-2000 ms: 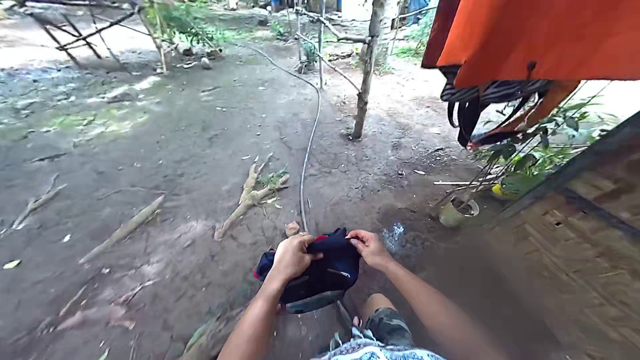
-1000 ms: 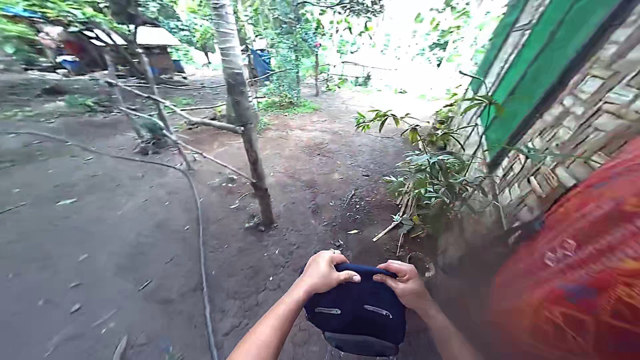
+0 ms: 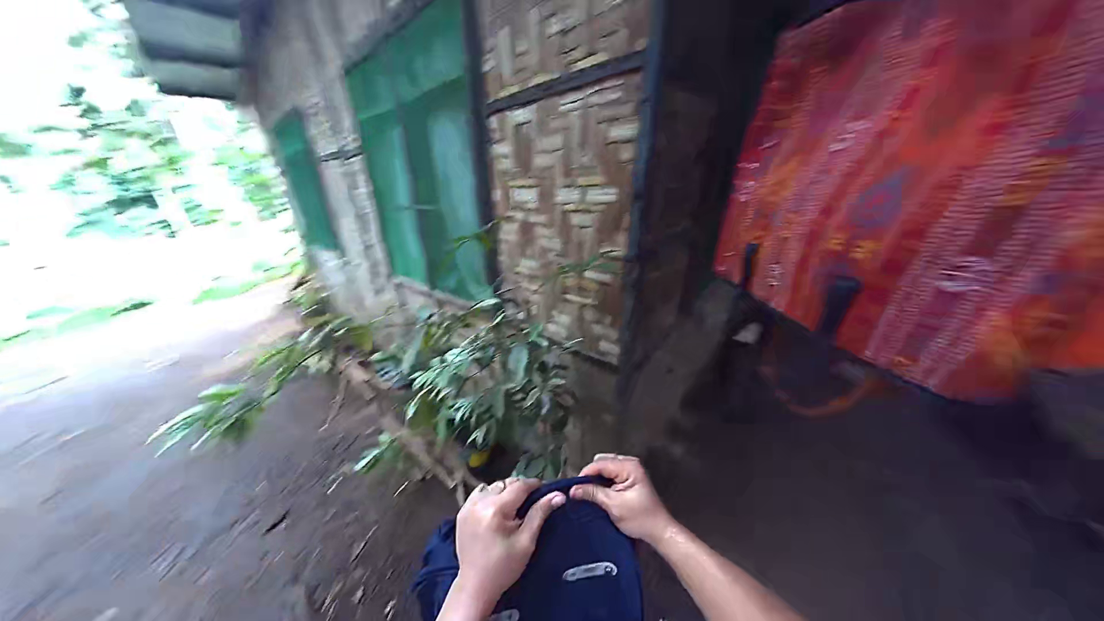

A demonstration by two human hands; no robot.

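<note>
A dark blue fabric item (image 3: 586,543), perhaps a bag, hangs from both hands at the bottom centre of the head view and runs out of frame below. It bears pale elongated patches. My left hand (image 3: 504,526) pinches its upper edge between thumb and fingers. Close by on the right, my right hand (image 3: 623,498) grips the same edge, thumb underneath and fingers over it. A short stretch of the edge shows between the two hands. The lower part of the item is hidden.
Ahead stands a house wall of woven bamboo (image 3: 561,207) with green window coverings (image 3: 423,164). A leafy plant (image 3: 492,371) grows at its foot, beside leaning sticks. A red and orange patterned cloth (image 3: 897,198) hangs at the right, over a dark area. Bare soil (image 3: 216,509) lies at the left.
The view has swung far to the right, from the yard and thin trees to the house wall and hanging cloth. Both hands still hold the dark blue item by its edge.
</note>
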